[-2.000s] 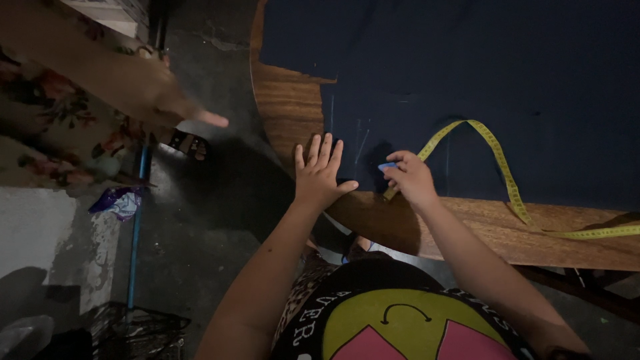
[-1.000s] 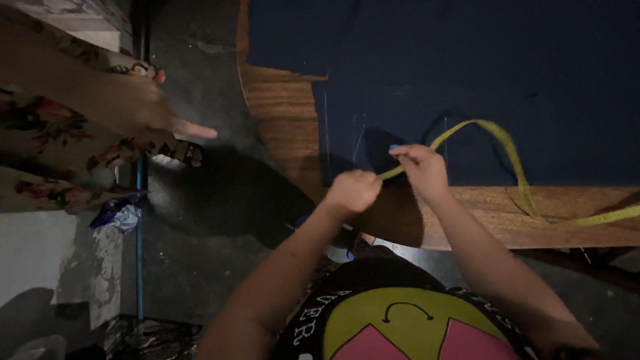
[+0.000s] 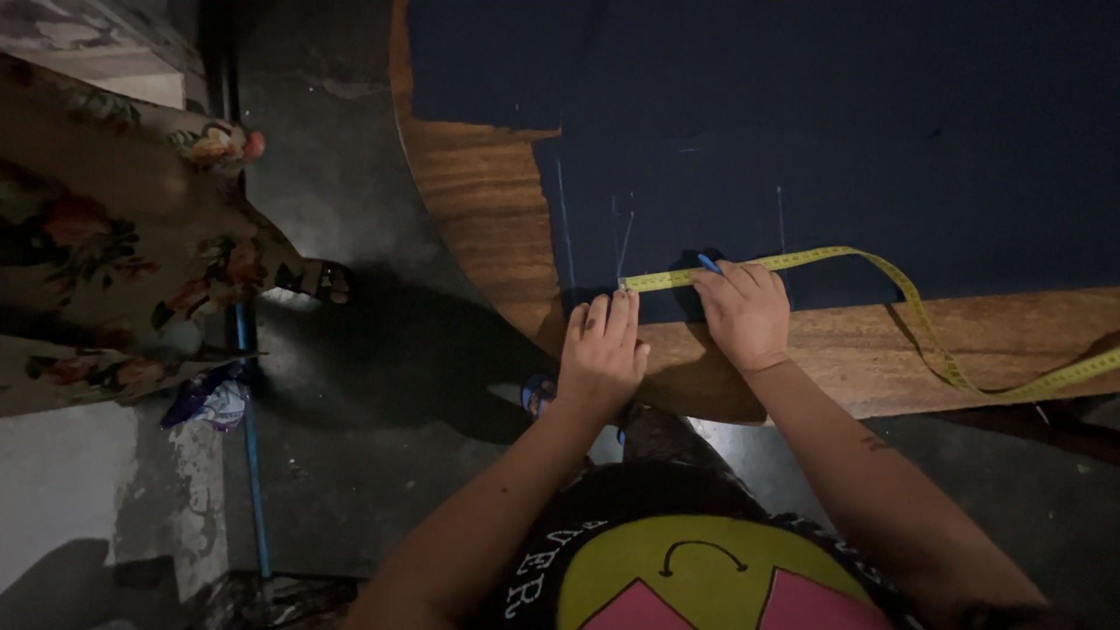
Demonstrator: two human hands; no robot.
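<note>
Dark blue cloth (image 3: 840,114) with thin chalk lines lies over the wooden table. A yellow tape measure (image 3: 809,255) runs across its lower edge, then curves down over bare wood to the right. My left hand (image 3: 604,350) lies palm down, its fingertips pressing at the tape's end beside the slanting chalk lines. My right hand (image 3: 745,311) rests on the tape further right and holds a small blue piece (image 3: 710,263), probably tailor's chalk, between thumb and fingers.
The curved edge of the wooden table (image 3: 472,201) shows at left. Beyond it stands another person in a floral garment (image 3: 96,245), with a sandalled foot (image 3: 328,280) on the dark floor. A blue pole (image 3: 254,472) and a purple plastic wrapper (image 3: 214,398) are at lower left.
The tape's end now lies flat on the cloth, where my hands held it near the edge a second ago. The other person's pointing hand has gone from view.
</note>
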